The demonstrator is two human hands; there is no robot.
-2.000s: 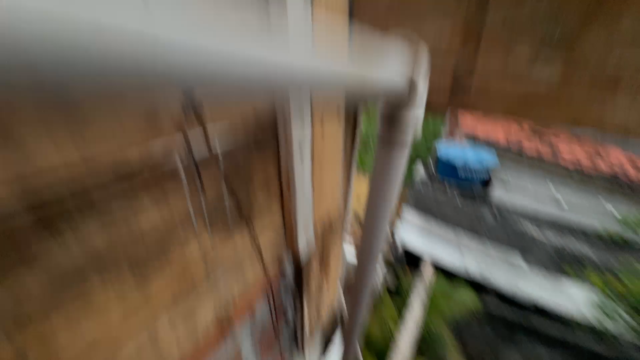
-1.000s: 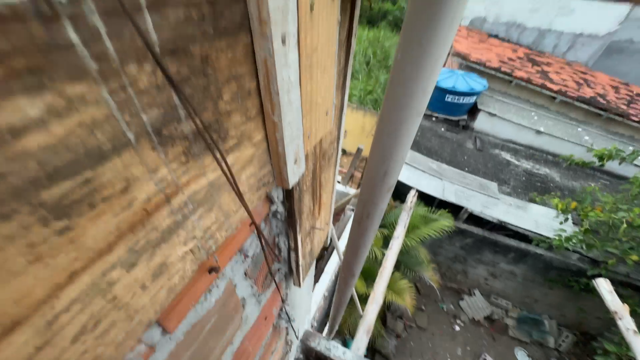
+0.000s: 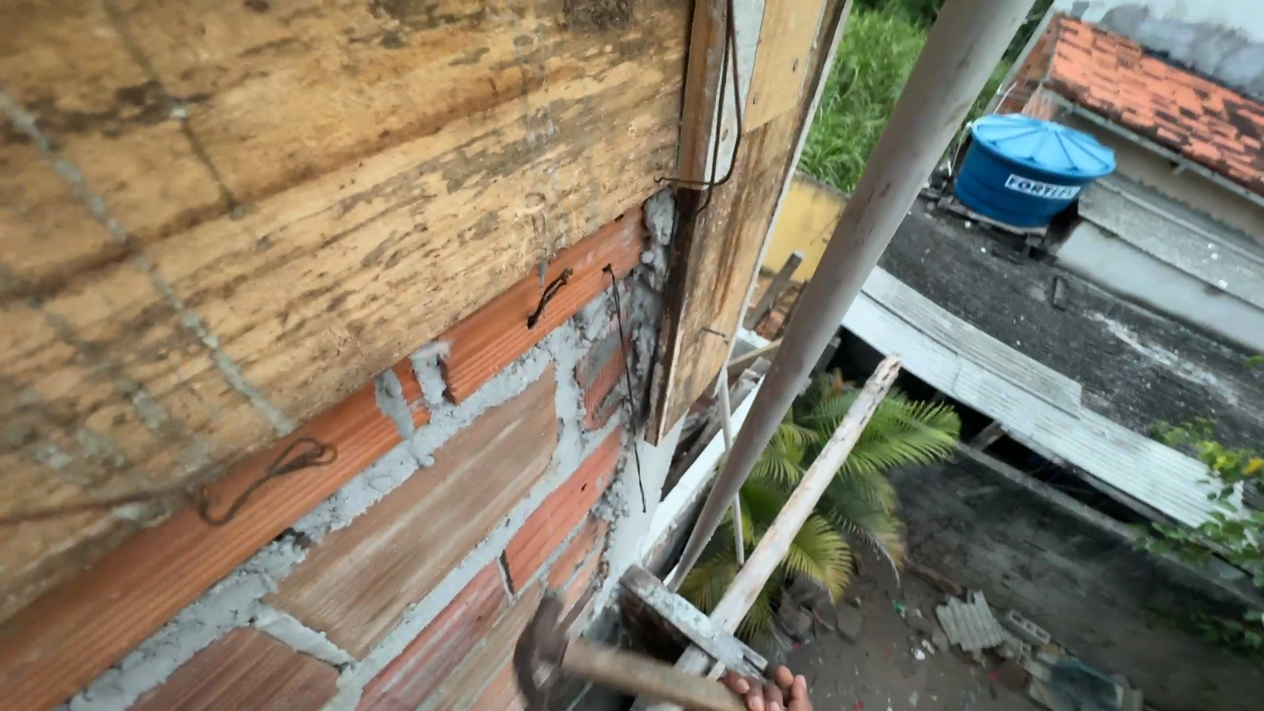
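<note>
At the bottom edge, right of centre, the fingers of my right hand (image 3: pixel 768 690) are curled at the wooden handle of a claw hammer (image 3: pixel 647 675); the rest of the hand is out of frame. The hammer's dark metal head points left, beside the lower brick wall (image 3: pixel 425 563). My left hand is not in view. Above the bricks lies a weathered wooden formwork panel (image 3: pixel 346 178). Twisted tie wires (image 3: pixel 267 474) stick out of the orange brick course below the panel. A longer wire (image 3: pixel 733 109) hangs by the upright boards (image 3: pixel 736 237).
A thick grey pole (image 3: pixel 849 257) slants down past the wall's corner. A rough timber pole (image 3: pixel 790 523) and a mortar-stained wood piece (image 3: pixel 691 617) cross below it. Far down lie a palm (image 3: pixel 839 474), rubble, roofs and a blue water tank (image 3: pixel 1032 173).
The view has swung and steadied, showing more of the brick wall. The hammer and my right hand's fingers have come into view at the bottom.
</note>
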